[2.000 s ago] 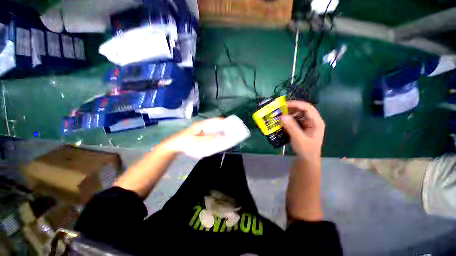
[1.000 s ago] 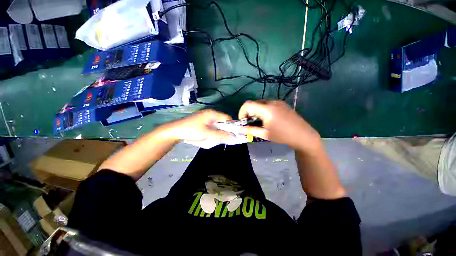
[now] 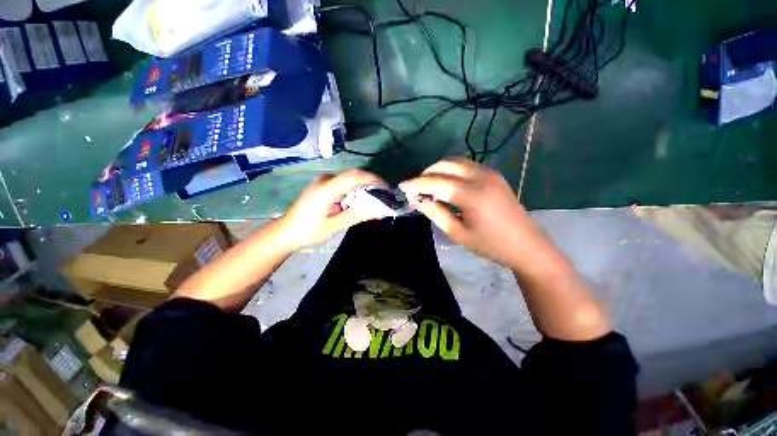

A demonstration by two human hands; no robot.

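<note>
My left hand holds a white sleeve near the bench's front edge. A dark device shows at the sleeve's open end, partly inside it. My right hand is at that end, its fingertips against the device and the sleeve's edge. The fingers hide much of both things. No yellow shows on the device now.
Flattened or overlapping blue boxes lie on the green bench at left, with a white bag behind. Black cables tangle in the middle. A blue box is at right. A brown carton stands below left. Another person's arm shows at right.
The device went from apart from the sleeve, in my right hand, to partly inside it. My hands came together and my view shifted a little.
</note>
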